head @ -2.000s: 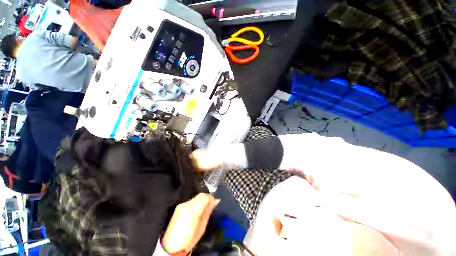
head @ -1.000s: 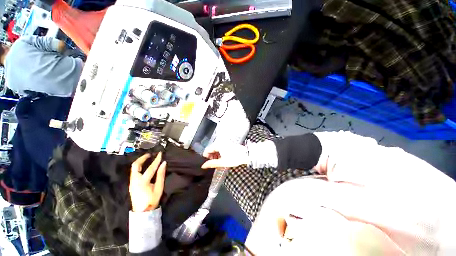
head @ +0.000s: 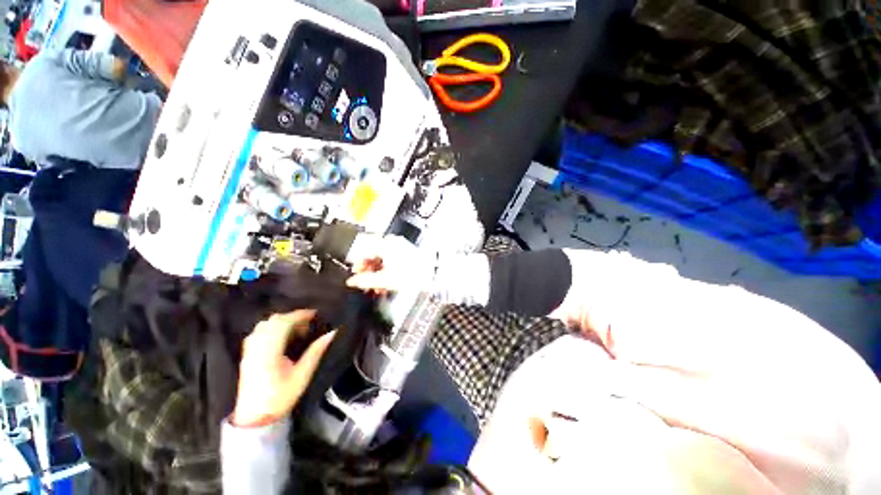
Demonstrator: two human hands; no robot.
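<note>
The white overlock machine (head: 198, 145) stands in front of me, its needle area (head: 290, 247) at the lower edge of its head. A black fabric section (head: 193, 329) runs from there down to the left, joined by dark plaid cloth (head: 145, 416). My left hand (head: 275, 367) lies on the black fabric below the needle area, fingers and thumb apart. My right hand (head: 375, 276) is right of the needle area, with thumb and fingers together at the fabric's edge. The fabric hides the presser foot.
Scissors (head: 468, 72) with yellow and orange handles lie on the black table (head: 483, 155) beyond the machine head. A grey tray (head: 497, 14) lies behind them. A blue crate (head: 657, 189) heaped with plaid pieces (head: 753, 97) is at right. A person in grey (head: 82, 111) is at upper left.
My left hand first came up from below onto the fabric near the needle, then moved slightly down and left. My right hand has moved left, closer to the needle area.
</note>
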